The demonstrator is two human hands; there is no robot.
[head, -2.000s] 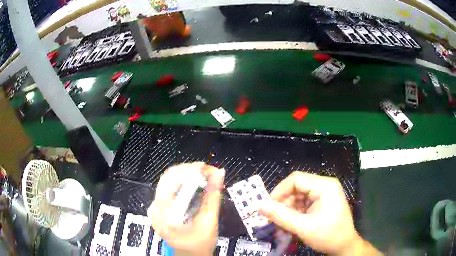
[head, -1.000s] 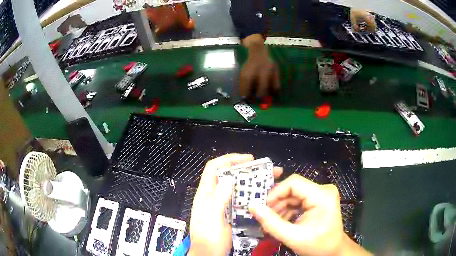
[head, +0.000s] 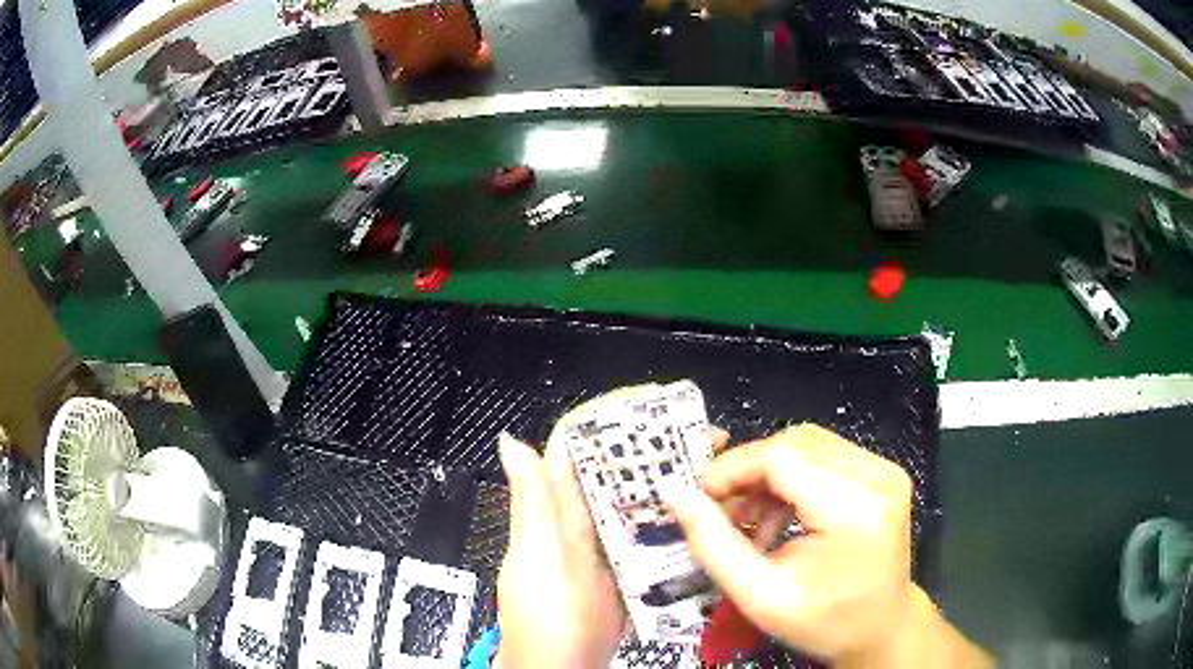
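A white and silver partly assembled unit [head: 641,503] with rows of small dark marks on its upper half is held upright above the black tray [head: 628,342]. My left hand [head: 556,562] supports it from the left and behind, thumb raised off it. My right hand [head: 818,542] pinches its right edge, thumb on its face. A red part [head: 730,634] shows below my right hand, partly hidden. White housing shells [head: 344,608] stand in a row in the tray's front left.
The green conveyor [head: 733,196] beyond the tray carries scattered units [head: 894,190] and red parts [head: 887,281]. A white fan [head: 98,490] and pale post [head: 124,196] stand at left. Other black trays [head: 249,105] lie across the belt.
Two seconds ago the perforated plate was apart, in my right hand; now it lies on the unit. The other person's hand over the belt has gone. Belt items have shifted right.
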